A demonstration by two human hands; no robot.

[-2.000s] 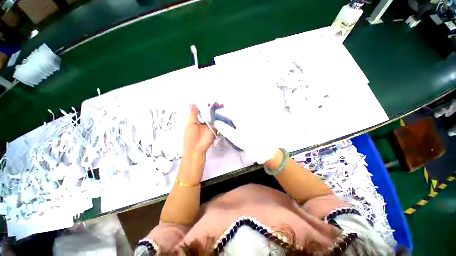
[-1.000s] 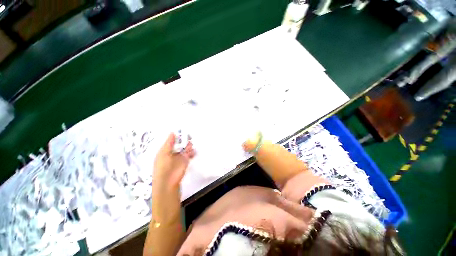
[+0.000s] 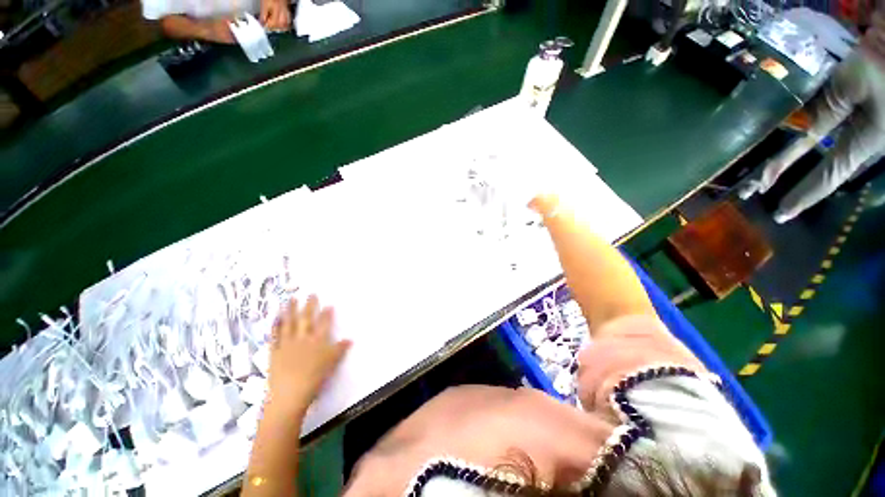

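My left hand is bare, with fingers spread, over the white sheets at the right edge of a large heap of white corded parts. It holds nothing that I can see. My right hand is stretched out beside a small loose group of white parts on the right sheet. Its fingers blend into the white sheet, so I cannot tell whether it grips anything.
A white pump bottle stands behind the right sheet. A blue bin with white parts is below the bench edge. A brown stool stands at the right. Another person's hands hold white parts across the bench; another person's legs show at right.
My right hand has moved away from my body to the small group of parts. My left hand has flattened and spread, beside the heap. The blue cloth seen earlier is not visible now.
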